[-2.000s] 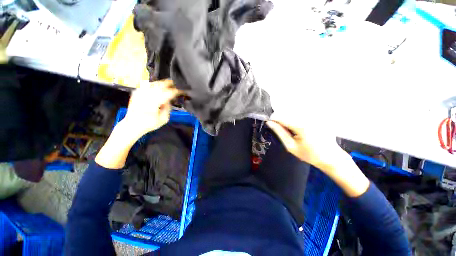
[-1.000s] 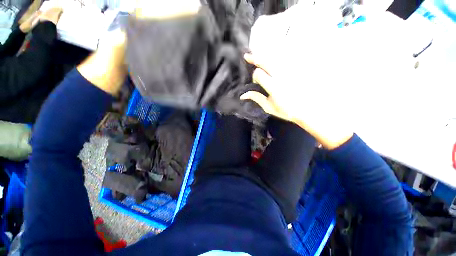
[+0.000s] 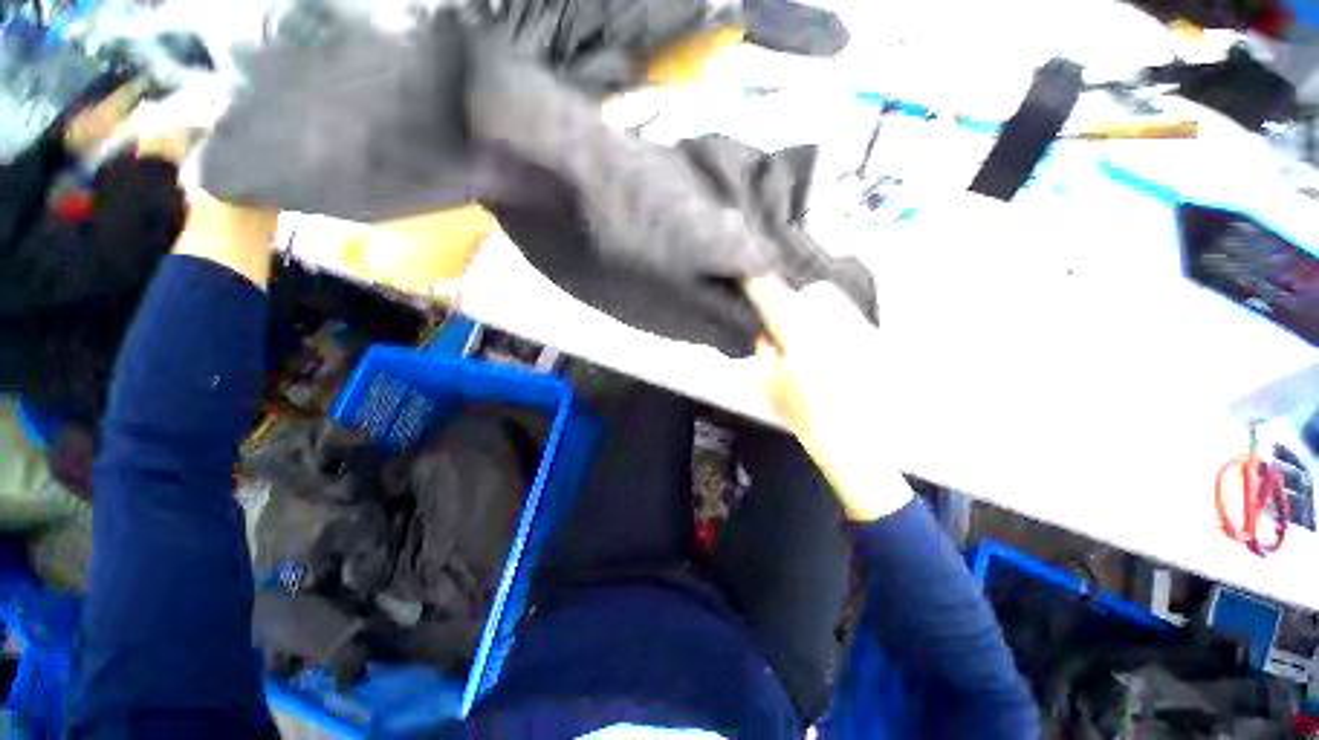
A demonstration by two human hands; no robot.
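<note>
A dark grey garment (image 3: 622,188), blurred by motion, is stretched between my two hands over the white table (image 3: 1013,390). My left hand (image 3: 217,210) is at the garment's left end, with its fingers mostly hidden behind the cloth. My right hand (image 3: 810,362) grips the garment's lower right part near the table's front edge. More dark fabric (image 3: 593,36) lies behind it at the top.
Red-handled scissors (image 3: 1251,503) lie at the right table edge. A dark screen (image 3: 1251,260) and a black strip (image 3: 1030,130) are at the right. A tan pad (image 3: 420,249) is at the left. A blue crate (image 3: 557,434) with dark garments stands below. Another person's sleeve (image 3: 130,217) is far left.
The garment has been spread out sideways and lifted above the table. My left hand has moved left and up from beside the crate. The view has shifted, showing more of the table's right side.
</note>
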